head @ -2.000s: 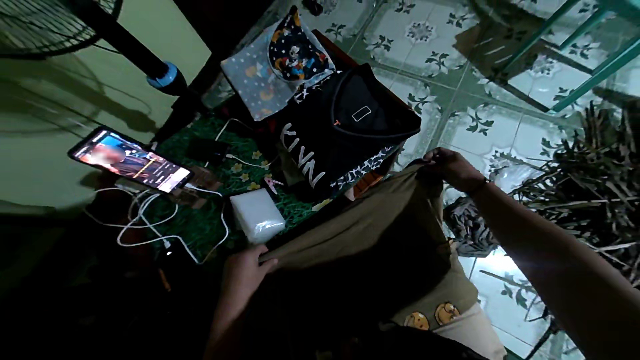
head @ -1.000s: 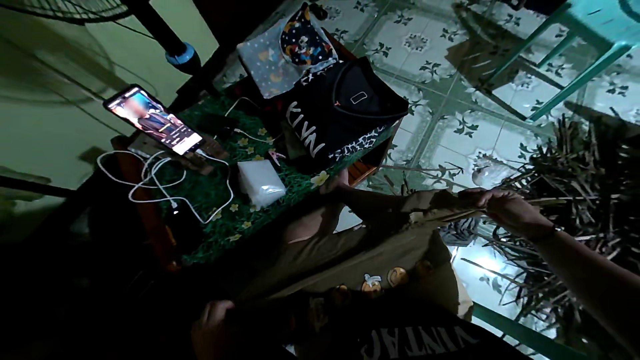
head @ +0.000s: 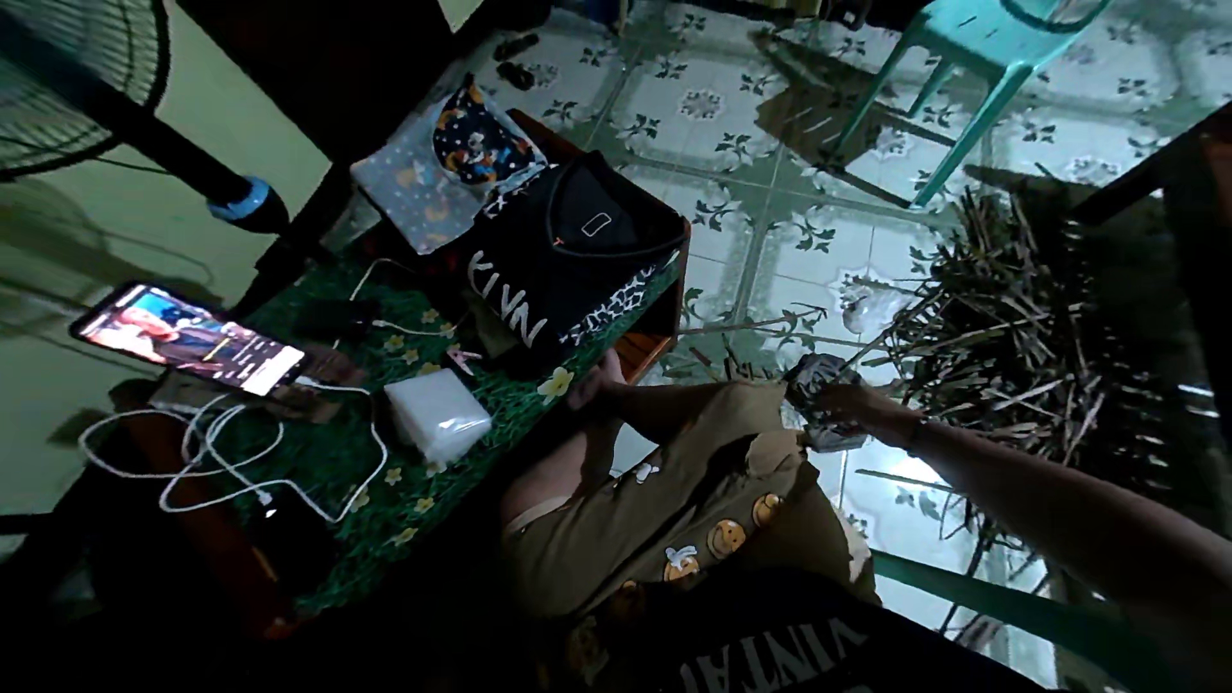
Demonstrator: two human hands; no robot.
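Note:
My right hand (head: 852,406) reaches out to the right and touches a crumpled dark plastic bag (head: 818,380) above the tiled floor; whether the fingers grip it is unclear. My left hand cannot be seen; the lower left is very dark. An olive-brown cloth garment (head: 674,500) with smiling-face prints lies over my lap. Folded black printed clothing (head: 587,250) rests on the green floral table cover (head: 404,520), beside a clear-wrapped white block (head: 438,416) and a small pink clip (head: 464,359).
A lit phone (head: 188,337) stands at the left with coiled white cables (head: 207,452). An electric fan (head: 115,106) is behind it. Packaged patterned cloth (head: 423,183) lies at the table's far end. Dry strips (head: 1020,337) heap at the right, below a green plastic chair (head: 1011,48).
The olive-brown garment, earlier held stretched between both hands, now lies over my lap. My right hand has left it and is at the dark plastic bag. My left hand has gone out of sight.

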